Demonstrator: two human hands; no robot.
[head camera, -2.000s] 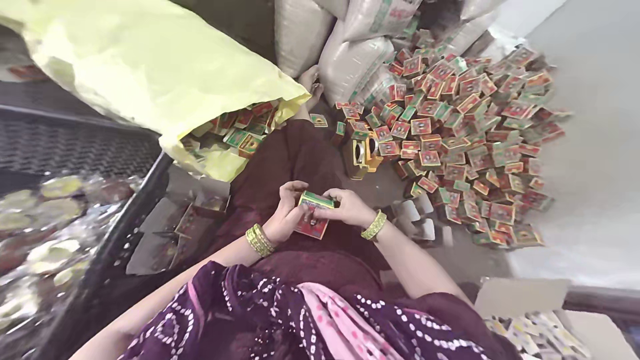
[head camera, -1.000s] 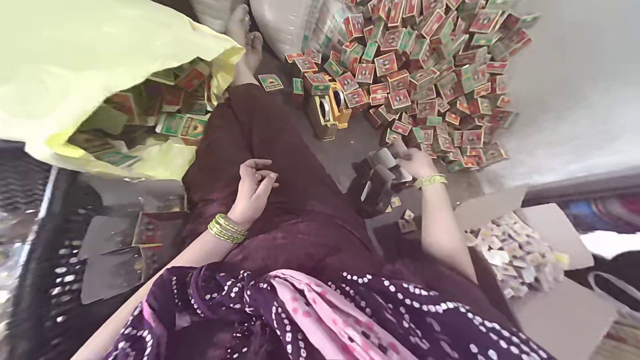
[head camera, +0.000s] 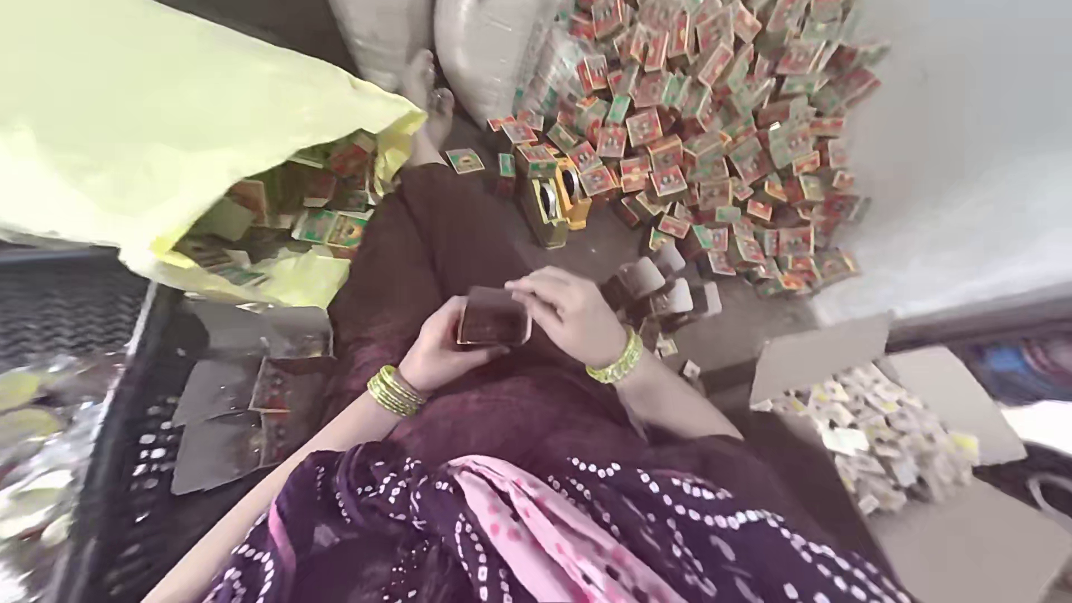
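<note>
My left hand (head camera: 448, 347) holds a small open-topped carton (head camera: 494, 318) over my lap, its dark inside facing up and one flap raised. The fingertips of my right hand (head camera: 565, 310) meet at the carton's upper right edge; whether they hold anything is too blurred to tell. To the right of my knee stand several small cartons with raised pale flaps (head camera: 649, 280). Two tape rolls in yellow holders (head camera: 557, 197) lie beyond my knees, beside a large heap of small red and green boxes (head camera: 712, 159).
A yellow sack (head camera: 209, 100) with more small boxes lies at upper left. Open cartons (head camera: 222, 410) stand by a black plastic crate (head camera: 117, 452). At right is a cardboard box (head camera: 946, 519) of small pale packets (head camera: 879, 427). Filled sacks (head camera: 486, 50) and a wall border the heap.
My right hand has come back from the small cartons at right to my lap. My left hand, empty one second ago, now holds a carton. The green and red box held two seconds ago has left my hands.
</note>
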